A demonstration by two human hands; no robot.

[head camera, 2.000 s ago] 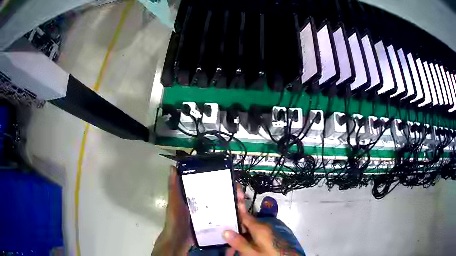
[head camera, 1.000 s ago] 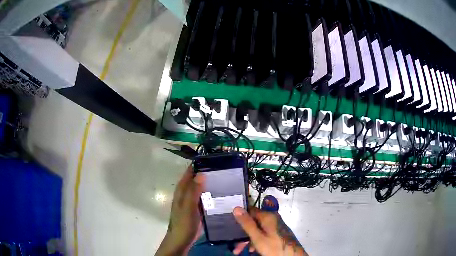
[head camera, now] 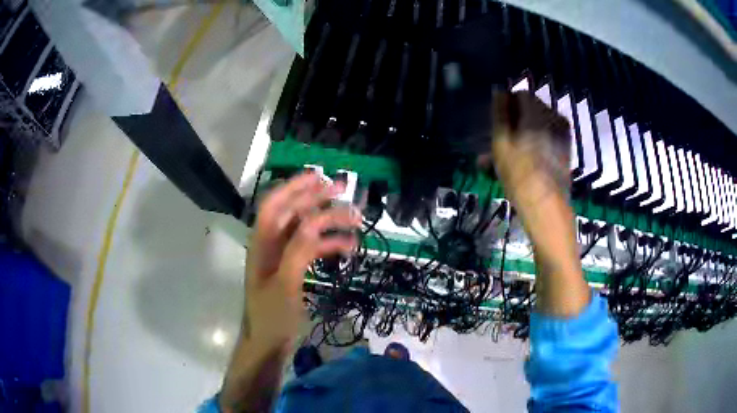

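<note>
A dark, blurred slab that looks like a smartphone (head camera: 473, 81) is at the row of upright phones, left of the lit ones. My right hand (head camera: 533, 141) is at its right edge with the fingers bent onto it; the fingertips are blurred and partly hidden. My left hand (head camera: 303, 226) is empty, with its fingers apart and blurred, over the chargers (head camera: 346, 184) at the rack's left end. Several lit phone screens (head camera: 587, 133) stand slanted in the row to the right of my right hand.
Black charging cables (head camera: 452, 246) hang tangled along the green rack shelf (head camera: 283, 153). A black-banded rack leg (head camera: 174, 153) stands at the left. A blue crate (head camera: 32, 319) is at the lower left on the pale floor with a yellow line (head camera: 101, 262).
The handheld phone has left its place low in front of me. My right hand has moved up and right to the phone row. My left hand has let go and risen to the chargers.
</note>
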